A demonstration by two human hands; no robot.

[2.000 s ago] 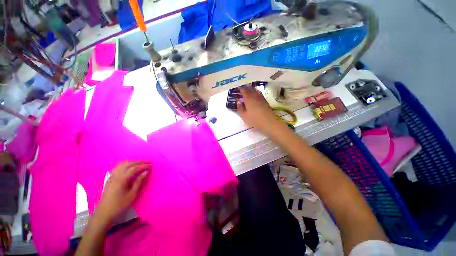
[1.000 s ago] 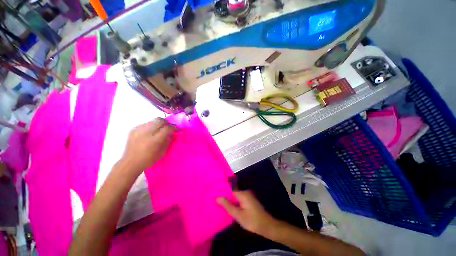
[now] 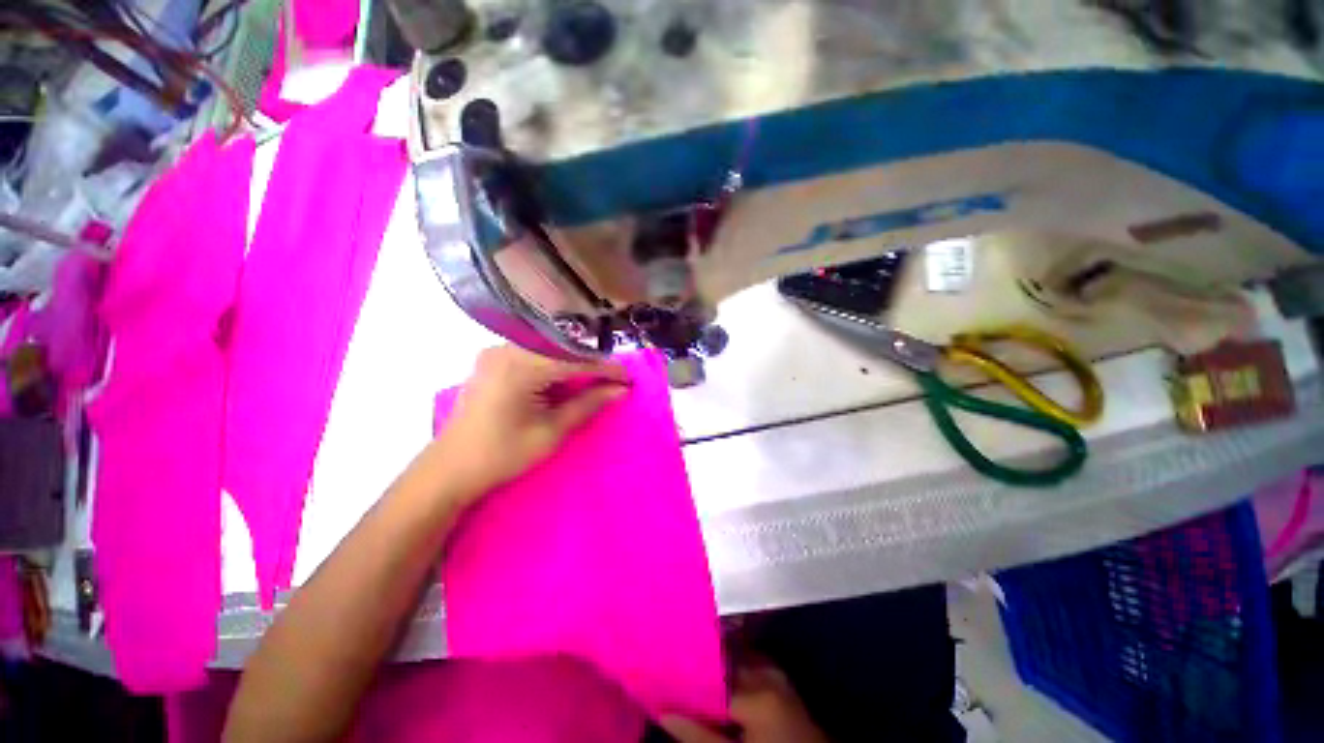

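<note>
A bright pink fabric panel (image 3: 574, 544) runs from the presser foot (image 3: 654, 331) down over the table's front edge. The white sewing machine (image 3: 886, 218) with a blue stripe fills the upper part. My left hand (image 3: 530, 414) lies on the panel's upper left, close to the foot, with bent fingers pinching the fabric. My right hand (image 3: 748, 711) is at the bottom edge, partly cut off, at the panel's lower right corner, its fingers on the fabric edge. Whether the needle is in the fabric cannot be seen.
More pink panels (image 3: 291, 319) lie left of the machine. Right of the foot are scissors (image 3: 1002, 392) with green and yellow loops, a black device (image 3: 857, 280), a beige cloth (image 3: 1111, 290) and a dark red box (image 3: 1234, 386). A blue basket (image 3: 1162, 617) stands at lower right.
My right hand went from the scissors area to the panel's lower edge, then lower. My left hand moved up the panel to near the foot. The view has moved closer to the machine.
</note>
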